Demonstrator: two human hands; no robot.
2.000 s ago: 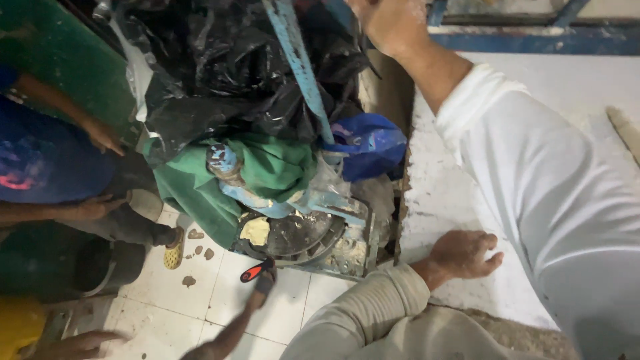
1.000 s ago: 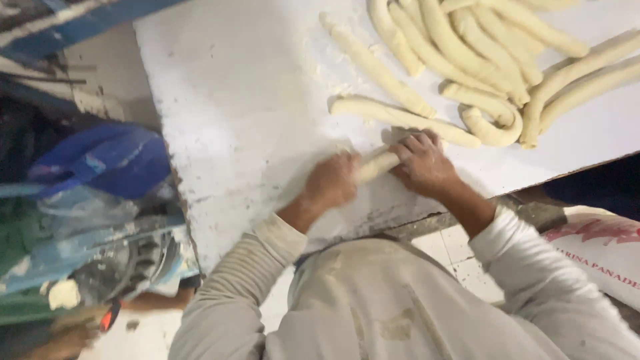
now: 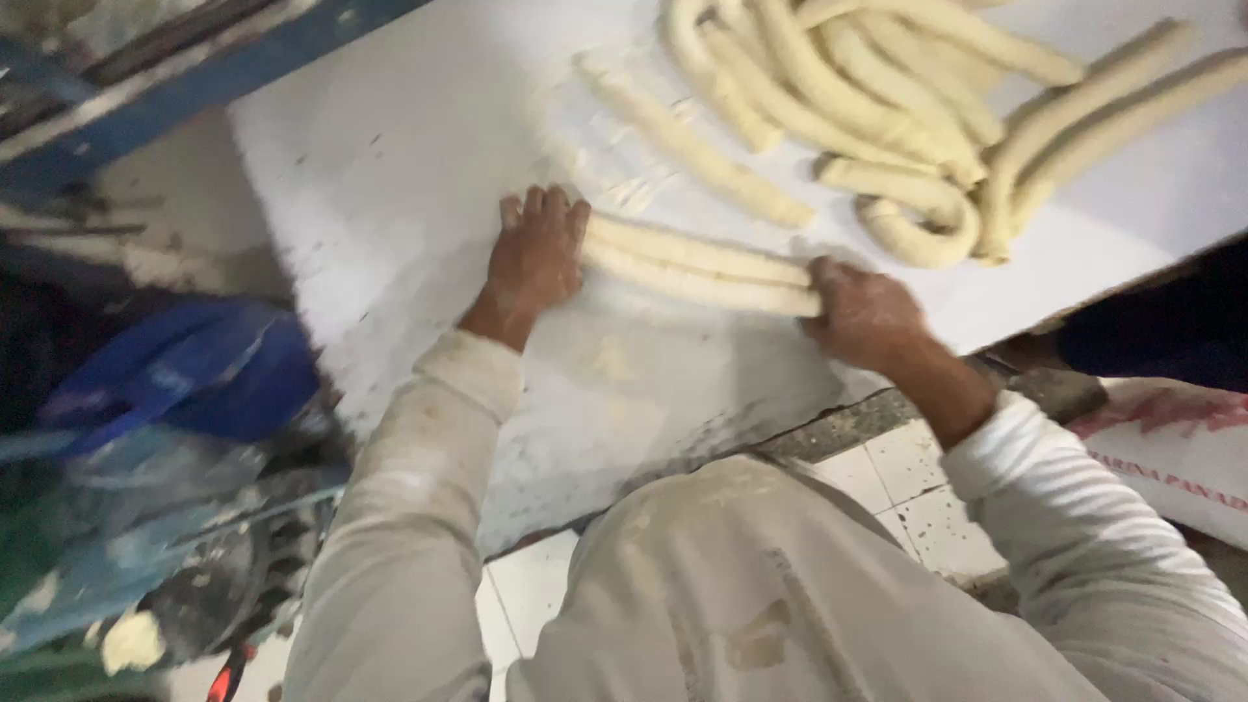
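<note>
Two dough strands lie side by side between my hands on the white tabletop. My left hand is closed round their left end, and my right hand grips their right end. Just beyond them a single dough rope lies slanted on the table. One curled dough rope sits to the right, beside a heap of several long dough ropes at the upper right. Bits of dough and flour are scattered near the single rope.
A blue metal frame crosses the upper left. Left of the table are a blue plastic bag and a dough-smeared machine. A printed sack stands at the right, beyond the table's front edge. White floor tiles show below.
The view has swung far over to the table since two seconds ago. My hands, close together on a dough piece one second ago, are now wider apart with two strands stretched between them.
</note>
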